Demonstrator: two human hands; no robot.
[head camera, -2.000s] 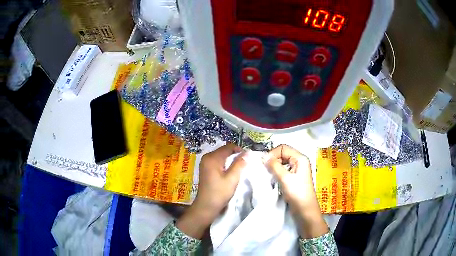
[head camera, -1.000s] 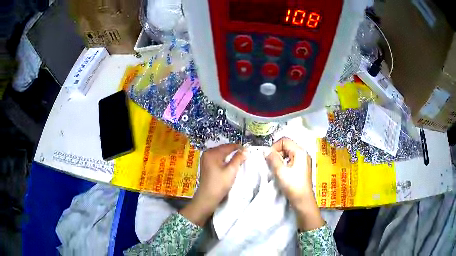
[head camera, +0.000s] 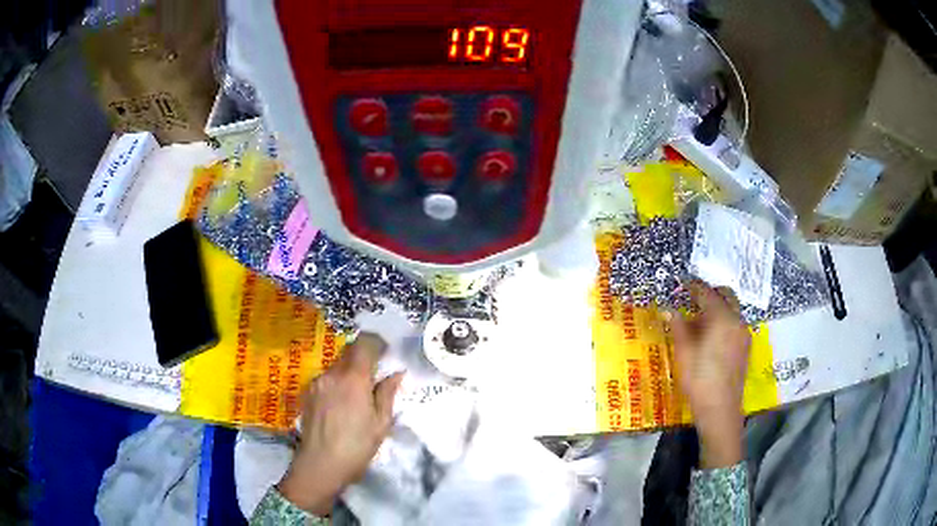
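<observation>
The snap attaching machine (head camera: 442, 195) reads 109 in red digits. Its lower die (head camera: 459, 337) shows uncovered, with a dark centre on a round base. My left hand (head camera: 344, 416) is left of the die, its fingers closed on the light garment (head camera: 503, 483), which hangs over the table's front edge; part of the cloth lies beyond the fingertips. My right hand (head camera: 711, 349) is at the right heap of snap parts (head camera: 642, 269), fingertips down among them, blurred; whether it holds a part is hidden. The left heap of snap parts (head camera: 354, 283) lies behind my left hand.
A black phone (head camera: 180, 293) and a small white box (head camera: 118, 185) lie at the left. A blue bin (head camera: 77, 452) with cloth is at lower left. Cartons (head camera: 159, 67) stand behind. A thin black pen-like stick (head camera: 832, 283) lies far right. Yellow tape (head camera: 262, 360) covers parts of the tabletop.
My hands have parted from below the machine head: my right hand moved right to the heap, my left hand left with the cloth. The die is uncovered. The counter went from 108 to 109.
</observation>
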